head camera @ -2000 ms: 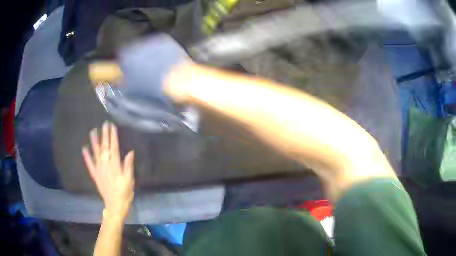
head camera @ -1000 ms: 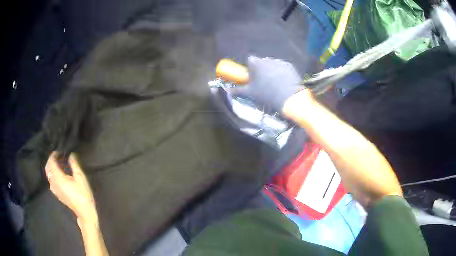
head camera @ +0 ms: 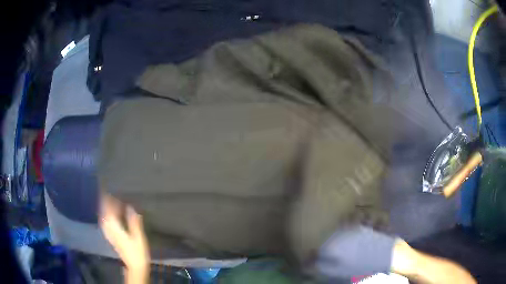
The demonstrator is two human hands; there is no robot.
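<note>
An olive-brown jacket lies over a long navy pressing pad, whose rounded left end is bare. A sleeve cuff with a row of metal buttons lies at the jacket's right. My bare left hand, blurred, is at the jacket's lower left corner; its grip is unclear. My right hand in a grey-blue glove is on the jacket's lower right edge, its fingers closed in the cloth. The steam iron stands apart at the right, its metal plate facing left and its orange-tan handle at its lower right.
Dark garments with small shiny studs lie behind the jacket. A grey cloth-covered table shows at the left. A yellow hose and a thin black cord hang down near the iron. A green bag is at the right edge.
My right hand has let go of the iron, which now stands at the right. The gloved hand has moved down onto the jacket. The jacket now lies straight along the pad.
</note>
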